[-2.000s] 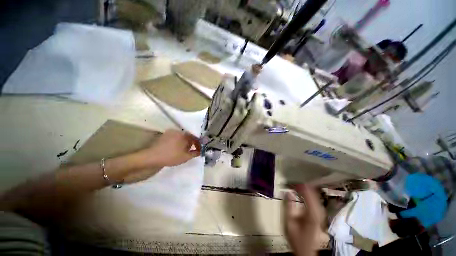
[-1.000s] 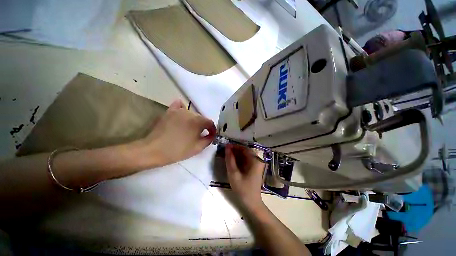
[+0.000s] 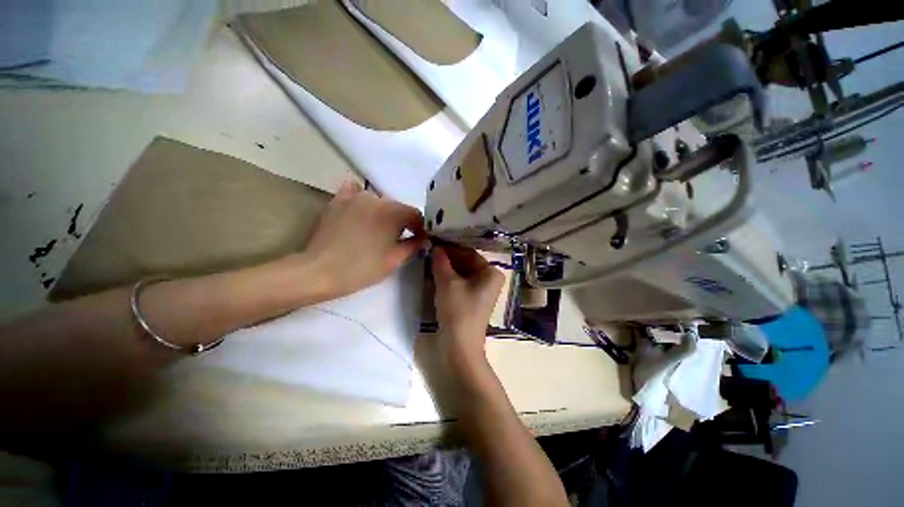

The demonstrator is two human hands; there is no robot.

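Observation:
A khaki panel (image 3: 203, 218) lies left of the needle area, with a white piece (image 3: 332, 347) showing on its near side. My left hand (image 3: 365, 238) is at the panel's right end, thumb and fingertips pinched on the fabric edge beside the machine head. My right hand (image 3: 464, 292) is just right of it, fingertips pinched close together and nearly touching the left fingertips. What the right fingertips hold is too small to tell. The cream JUKI sewing machine (image 3: 595, 178) stands to the right; its needle is hidden by the head and my hands.
Curved khaki-and-white pieces (image 3: 342, 64) lie behind the needle area. White pieces (image 3: 109, 45) are at the upper left. Dark snips (image 3: 607, 342) and a purple-black flat item (image 3: 535, 315) lie under the arm. A crumpled white and khaki heap (image 3: 679, 386) is at the right, near a blue round thing (image 3: 793, 354).
My right hand has come from the table's front right to the needle area beside my left hand. My left hand stays at the fabric edge. The view has shifted around the machine head.

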